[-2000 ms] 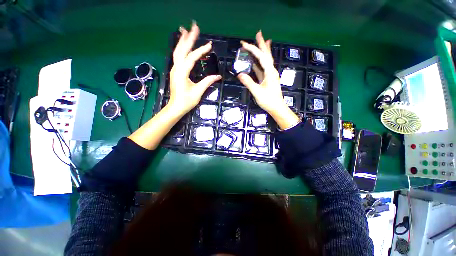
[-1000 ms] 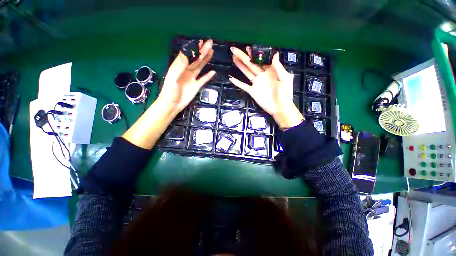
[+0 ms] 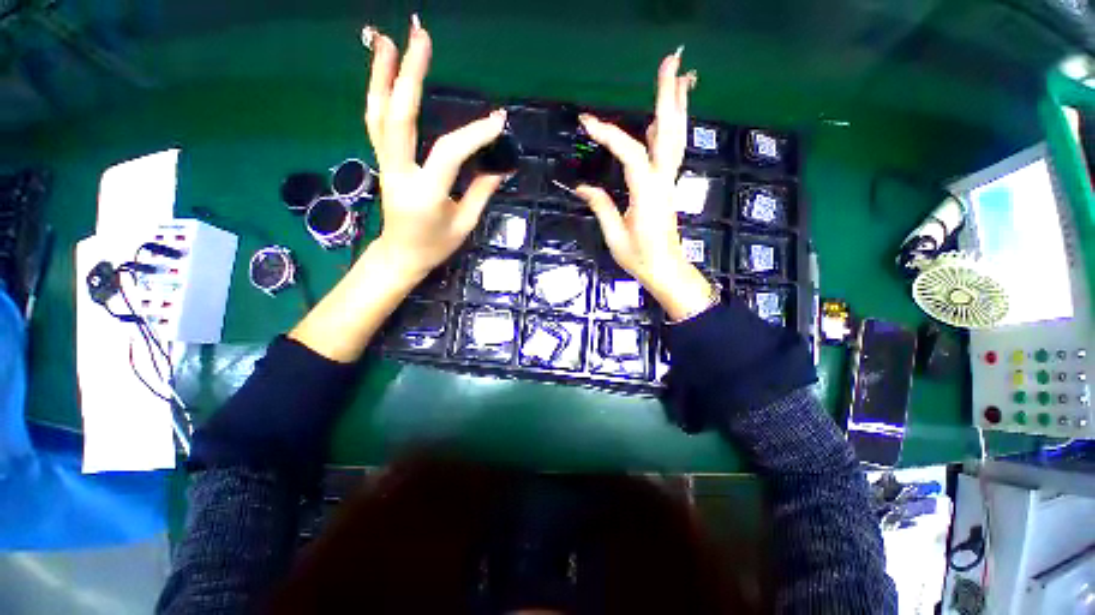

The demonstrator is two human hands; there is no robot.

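Note:
My left hand (image 3: 423, 198) is over the upper left of the black blister tray (image 3: 624, 387), thumb and index finger pinching a dark smartwatch unit (image 3: 497, 153). My right hand (image 3: 648, 214) holds another dark smartwatch unit (image 3: 585, 156) between thumb and index finger, with a small green light on it. The other fingers of both hands are spread upward. Tray pockets in front hold units with whitish squares (image 3: 560, 286). Units with QR code labels (image 3: 763, 204) sit in the right columns. The hands hide some upper pockets.
Round watches (image 3: 330, 220) and a white socket box (image 3: 198, 282) on paper (image 3: 114, 408) lie left. Right are a small yellow-black part (image 3: 835, 318), smartphone (image 3: 880, 390), round cream fan (image 3: 961, 290) and control panel (image 3: 1030, 384). A blue cloth (image 3: 72, 499) shows at lower left.
Both hands have turned from palms up, with units on the fingers, to pinching the units by their edges between thumb and index finger. The units have moved nearer each other and lower.

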